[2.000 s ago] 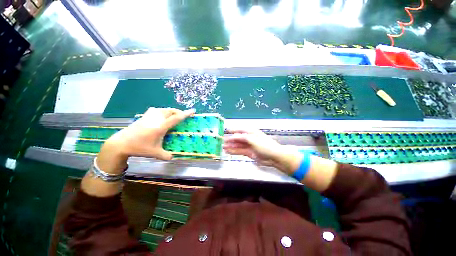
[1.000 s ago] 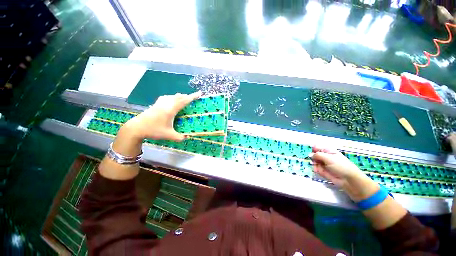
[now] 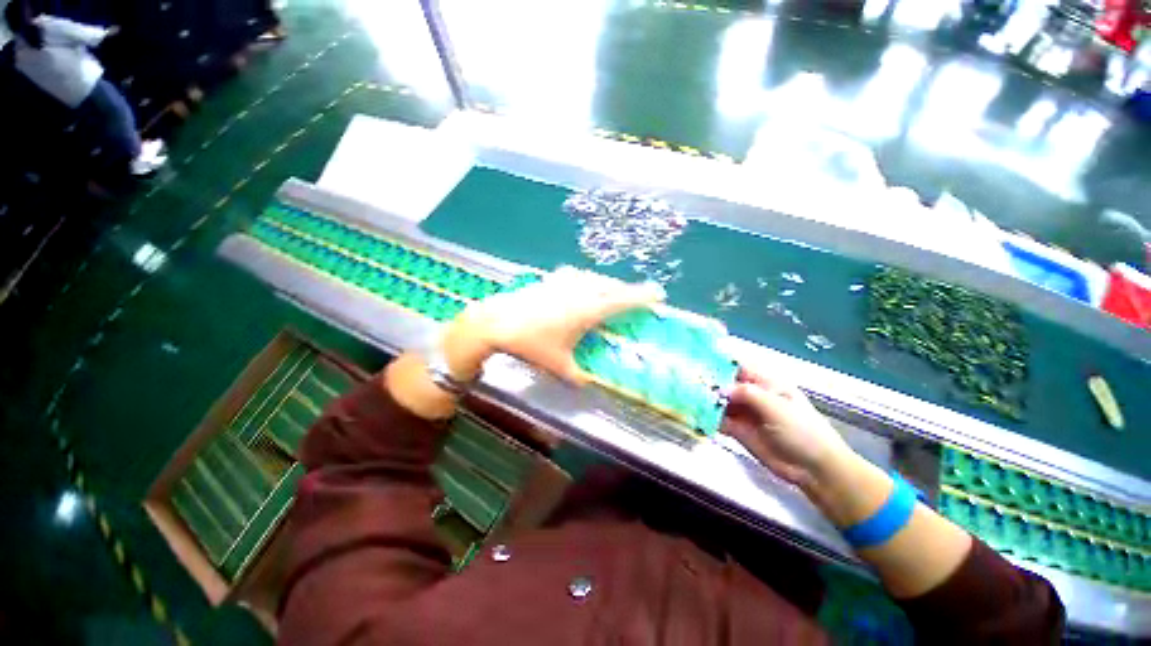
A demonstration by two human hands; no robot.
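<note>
My left hand [image 3: 537, 328] grips a stack of green board panels [image 3: 656, 366] above the conveyor rails, thumb on the near side and fingers on the far side. The stack is slightly blurred. My right hand [image 3: 785, 429] is at the stack's right end, fingertips at its edge; whether they grip it is hard to tell. One green board panel [image 3: 366, 268] lies in the rails to the left, and another panel [image 3: 1054, 515] lies in the rails to the right. Between them, the rails [image 3: 808, 499] are partly hidden by my hands and the stack.
Behind the rails, the green mat [image 3: 499, 208] bears silver components [image 3: 625, 227], green-black components [image 3: 947, 331] and a wood-handled tool [image 3: 1106, 401]. A brown-edged box [image 3: 189, 545] of panels stands below left. Blue [image 3: 1045, 269] and red [image 3: 1130, 297] bins are beyond. A person [image 3: 76, 76] is at upper left.
The view has turned and shifted. My right hand has come back from the panel on the rails to the stack's right end. The panel at left now lies farther left along the rails.
</note>
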